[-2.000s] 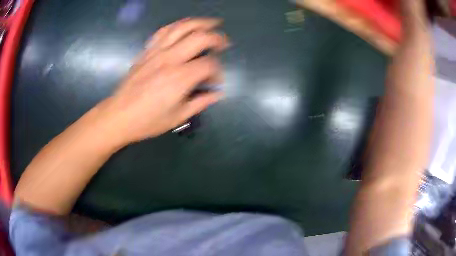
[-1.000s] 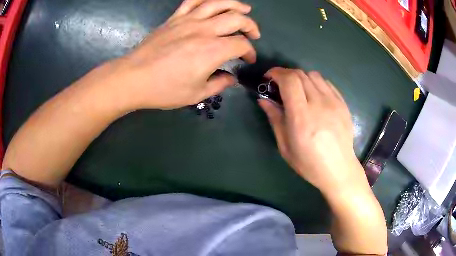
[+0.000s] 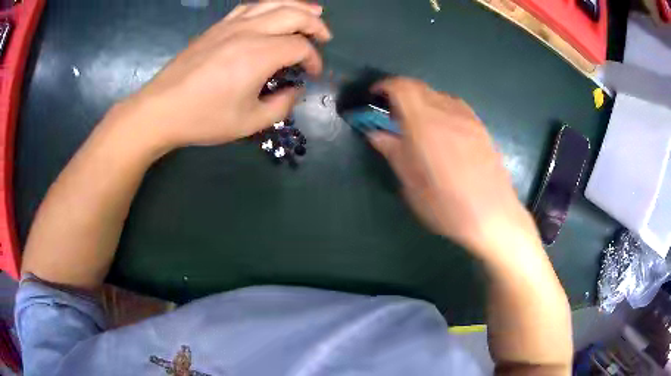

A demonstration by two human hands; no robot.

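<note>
My right hand [image 3: 449,158] is shut on a small phone [image 3: 374,121], right of the middle of the dark green mat. The phone is blurred and partly hidden by the fingers; a light blue face and a dark part show. My left hand [image 3: 228,81] is to the left, fingers curled over a few small black components [image 3: 285,78]; whether it grips them cannot be told. A loose cluster of small black components [image 3: 285,142] with white or silver faces lies on the mat just below the left hand.
A separate dark phone [image 3: 563,183] lies at the right. Beyond it are a white box [image 3: 633,165] and a crinkled clear bag [image 3: 625,272]. Red trays [image 3: 566,26] stand behind a wooden strip at upper right; a red edge [image 3: 11,147] runs along the left. A yellow scrap [image 3: 598,97] lies near the strip.
My right hand has turned the phone, so its light blue face shows instead of the lens end. My left hand has moved left, away from the phone. More of the component cluster shows.
</note>
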